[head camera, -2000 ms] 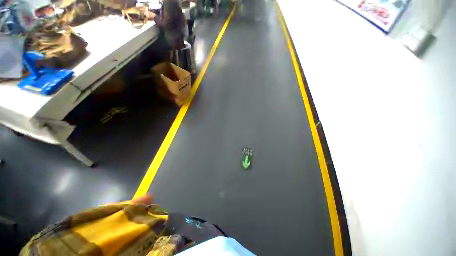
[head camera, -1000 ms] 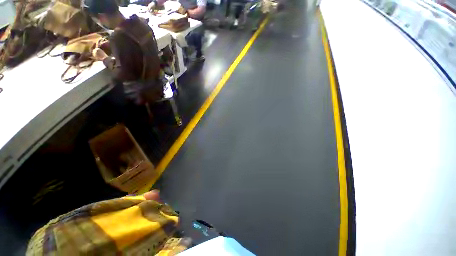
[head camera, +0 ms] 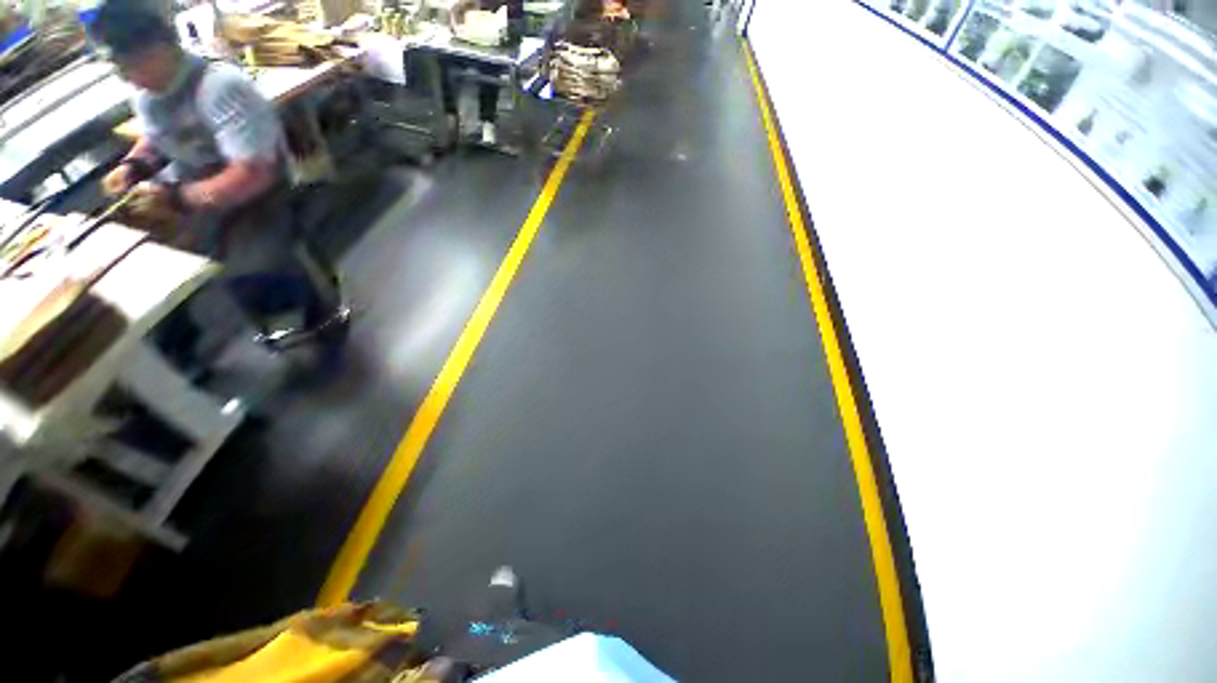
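Neither of my hands shows. A sleeve in yellow and brown check [head camera: 300, 650] lies at the bottom left edge, and any hand at its end is hidden or out of the picture. Beside it are a dark apron with small blue lettering [head camera: 497, 632] and a pale blue shape [head camera: 587, 660], perhaps a face mask. A small grey shoe tip [head camera: 503, 579] shows just above the apron. Nearest in front is the dark grey aisle floor [head camera: 627, 360] between two yellow lines.
At left a seated person [head camera: 220, 147] works at a white table [head camera: 180, 274] with brown pieces on it. A brown carton [head camera: 94, 554] is under the table. Farther up are more workbenches and a pale bundled stack [head camera: 585, 74] by the left line. A white wall [head camera: 1041, 347] runs along the right.
I have moved forward along the aisle. The open carton and the dark-clothed person have left the view, and another seated person shows at left. The sleeve sits lower, and the fingertips have gone from view.
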